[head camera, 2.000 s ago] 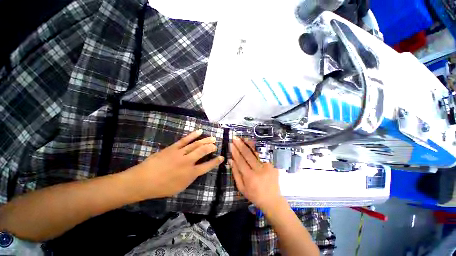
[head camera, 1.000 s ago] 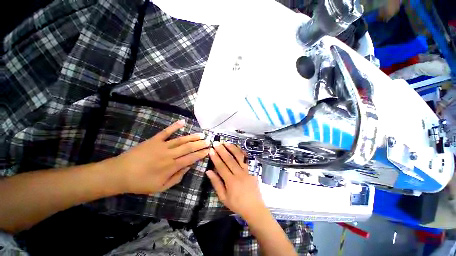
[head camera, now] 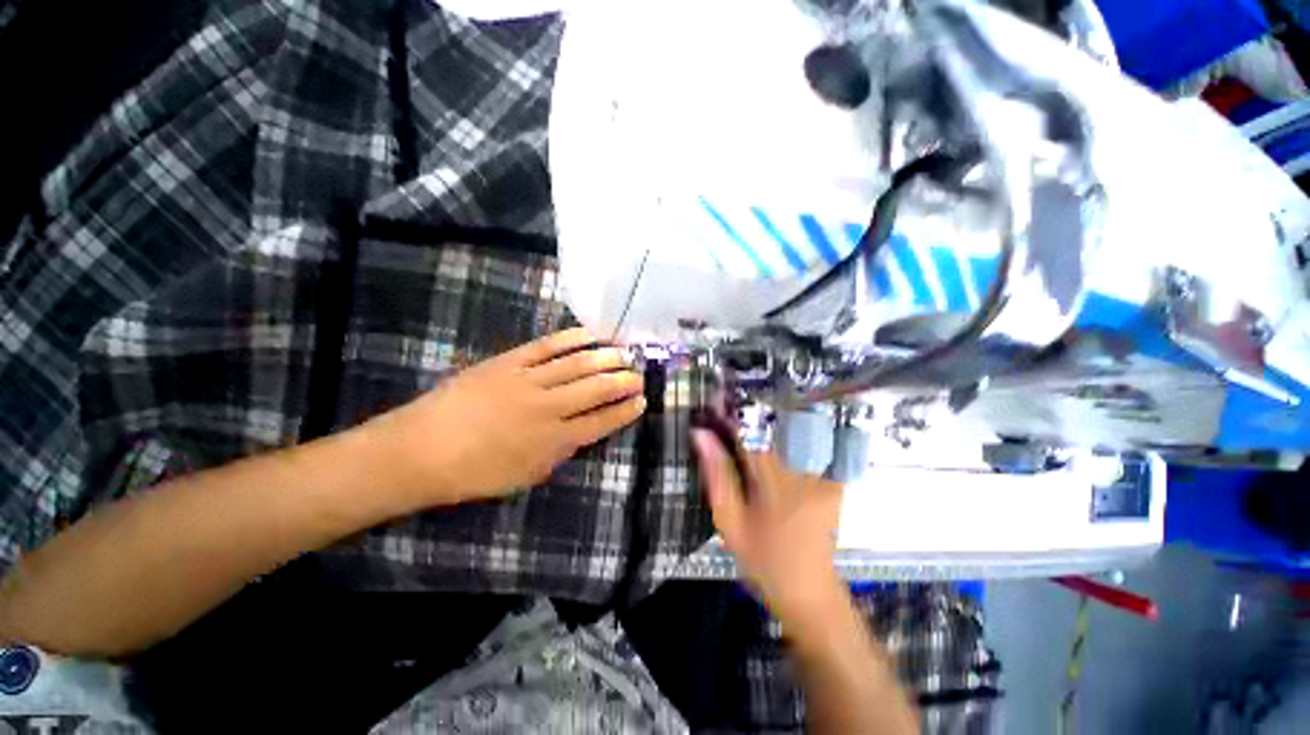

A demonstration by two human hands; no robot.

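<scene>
A dark plaid garment panel (head camera: 474,546) lies under the machine head and spreads left. A black strip (head camera: 642,488) runs down it from the needle area (head camera: 658,352). My left hand (head camera: 517,417) rests flat on the plaid left of the strip, fingertips close to the presser foot. My right hand (head camera: 776,524) is blurred, right of the strip beside the needle area. Something slim and dark shows at its fingers; I cannot tell whether it is held. The white sewing machine (head camera: 805,172) with blue stripes hides the cloth's upper right part.
The white machine table (head camera: 977,510) has a ruler-marked front edge. More plaid cloth (head camera: 920,646) hangs at the lower right. Patterned clothing (head camera: 539,682) covers my lap. A red bar (head camera: 1113,593) is beyond the table, and a blue bin (head camera: 1185,36) is at the upper right.
My right hand has moved off the strip, its fingers no longer flat beside my left fingertips. My left hand stays flat on the cloth. The camera view has shifted.
</scene>
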